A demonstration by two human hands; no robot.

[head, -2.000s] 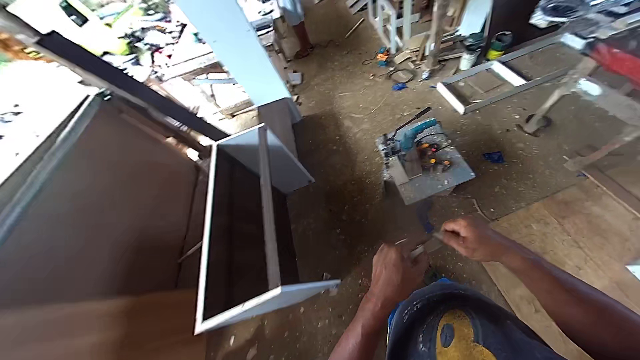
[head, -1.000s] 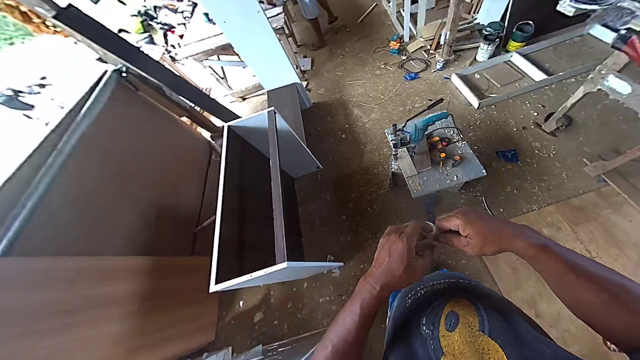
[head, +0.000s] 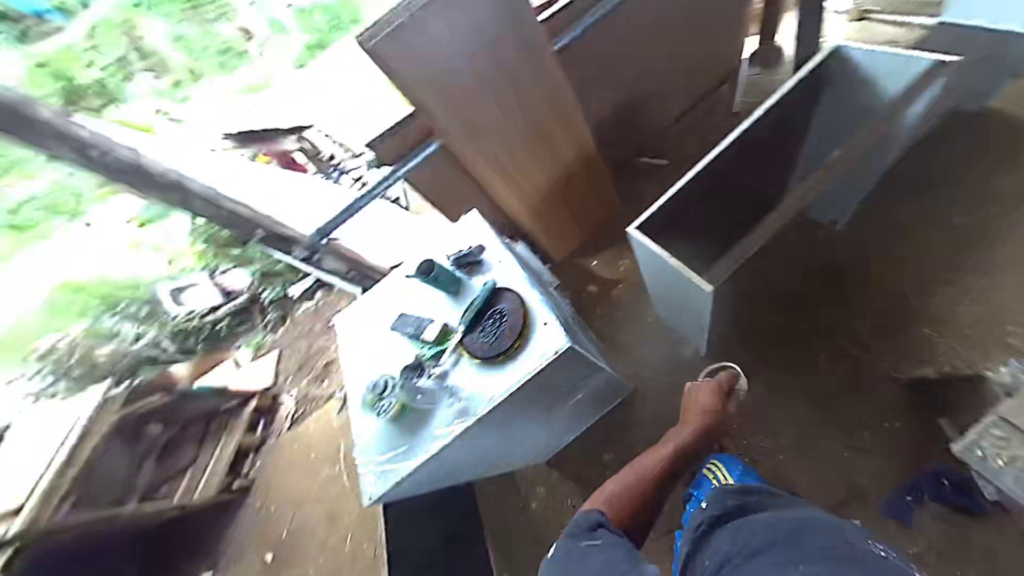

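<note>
My left hand [head: 708,408] is closed on a pale ring-shaped coil [head: 740,374], which may be tape or a strip; its exact kind is unclear. It hangs over the dirt floor, just below the near corner of an open white-edged cabinet carcass [head: 672,280]. My right hand is out of the frame. To the left, a white box-like cabinet [head: 512,424] bears a round dark container of nails or screws [head: 494,324], a dark green cup [head: 438,276], a small dark block [head: 416,326] and a glass jar [head: 384,396].
A brown wooden panel [head: 512,120] leans behind the white cabinet. A dark board [head: 436,528] lies at the cabinet's foot. At the right edge are part of a grey-white work surface [head: 996,440] and a dark blue cloth [head: 936,492]. Scrap timber [head: 216,456] lies at lower left.
The view has swung far to the left, bringing in the white cabinet with its containers. My hands were together before; now only my left shows, holding the ring-shaped coil.
</note>
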